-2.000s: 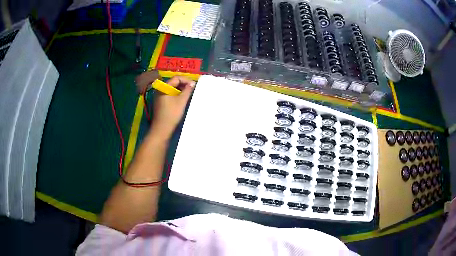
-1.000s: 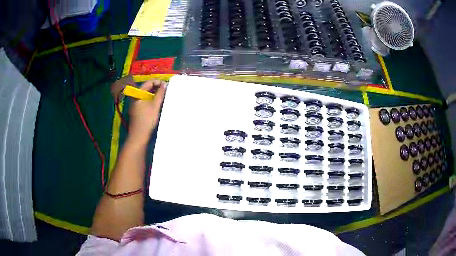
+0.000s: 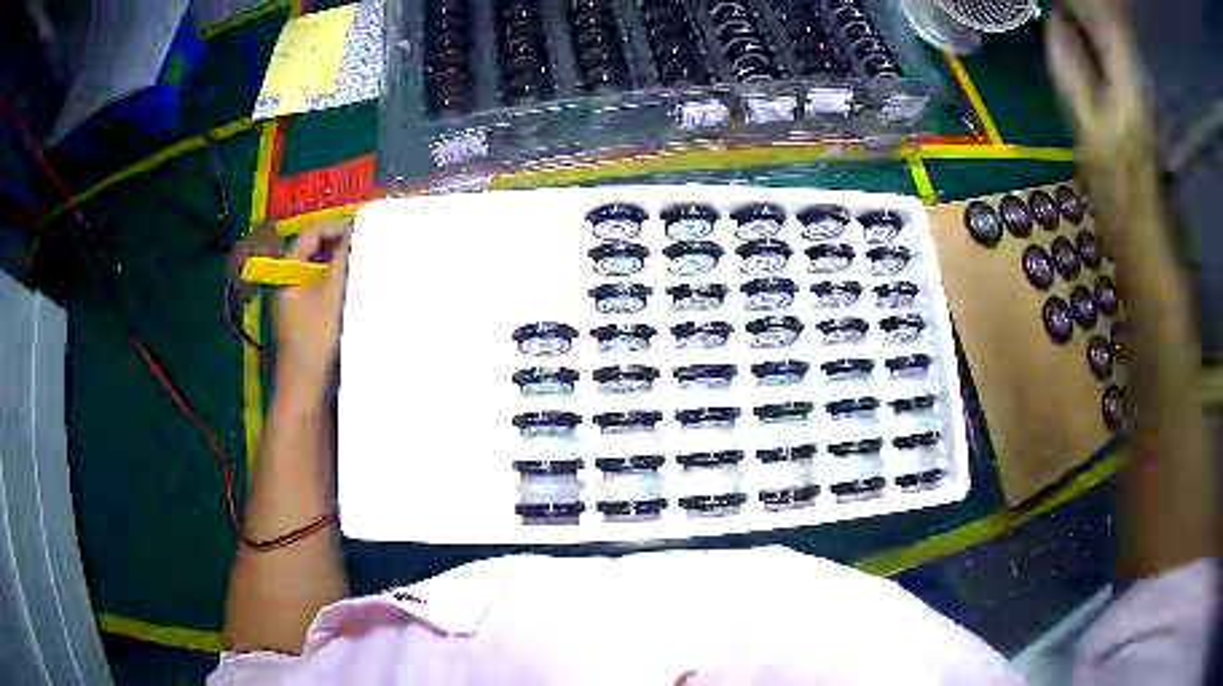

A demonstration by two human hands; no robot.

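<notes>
My left hand (image 3: 309,284) is at the upper left edge of the white tray (image 3: 429,362), with the yellow probe (image 3: 284,272) held in it, pointing at the fingertips. Thin red and black leads (image 3: 288,536) cross my left forearm. Speaker drivers (image 3: 546,338) stand on edge in neat rows over the middle and right of the tray. My right hand (image 3: 1089,54) is blurred at the top right, its arm stretched up over the right side; its fingers are unclear.
A brown cardboard sheet (image 3: 999,349) with rows of round speakers lies right of the tray, partly behind my right arm. Clear trays of dark parts (image 3: 644,127) stand behind. A white fan (image 3: 986,11) is at the top right, and pale ribbed trays (image 3: 40,496) at far left.
The view has shifted right, so the trays and cardboard sit further left. My right arm has come into view at the right. My left hand still holds the probe at the tray's edge.
</notes>
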